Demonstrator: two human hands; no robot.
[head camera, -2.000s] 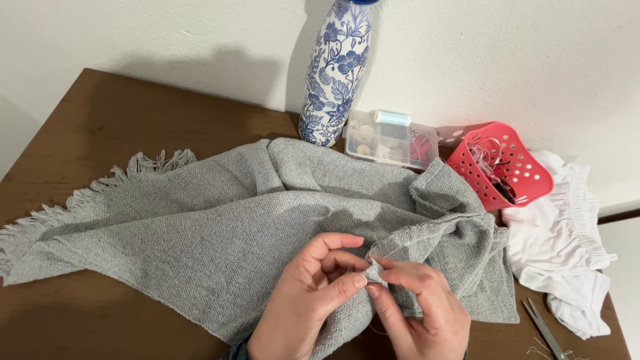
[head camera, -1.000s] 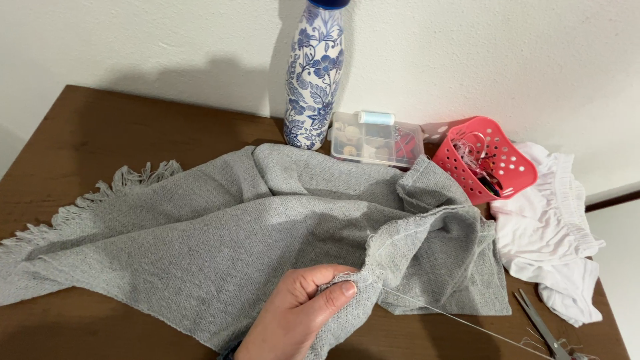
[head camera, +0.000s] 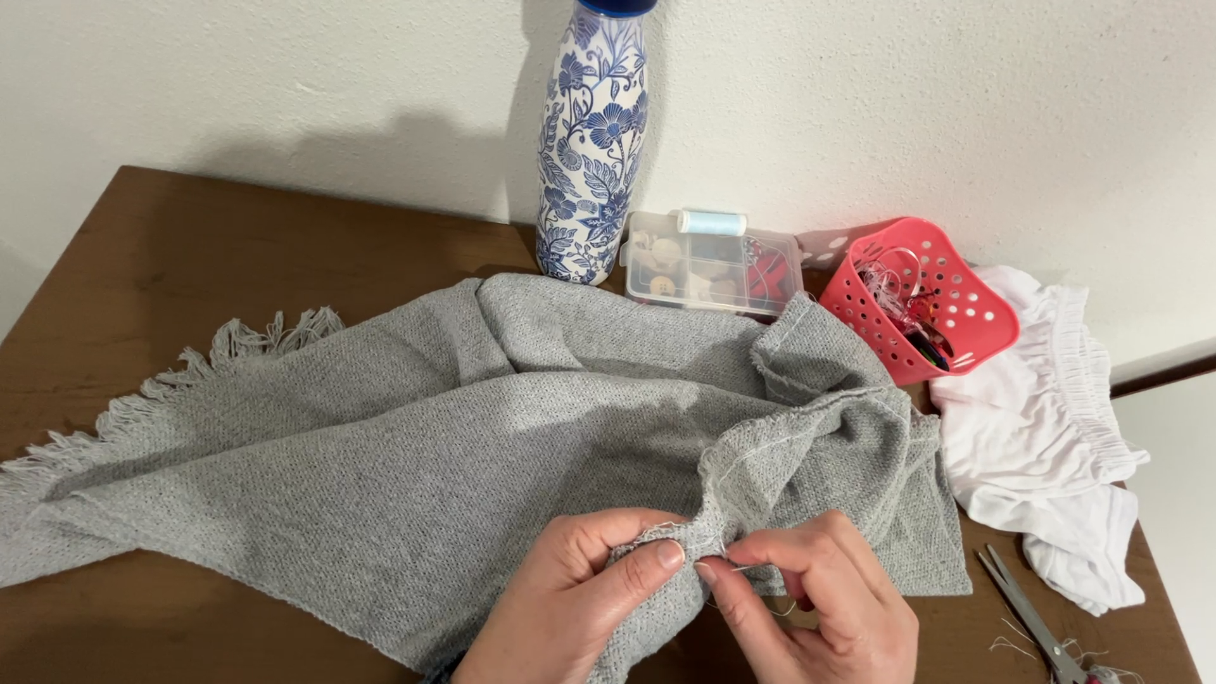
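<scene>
A grey woven cloth with a fringed left end lies spread over the brown table. My left hand pinches its folded edge between thumb and fingers, near the bottom centre. Touching the same edge from the right, my right hand has thumb and forefinger closed around something thin, with light thread by the fingertips; whether a needle is there cannot be made out. Pale stitches run along the hem above the hands. Scissors lie with blades parted at the lower right, beside loose thread ends.
Behind the cloth stand a blue-and-white floral bottle and a clear compartment box with buttons, a light blue thread spool on it. A red perforated basket holds threads and small items. White gathered fabric lies at the right.
My right hand was at the cloth, then out of view while a thread stretched to the lower right; now it is back at the edge. My left hand keeps its hold on the cloth.
</scene>
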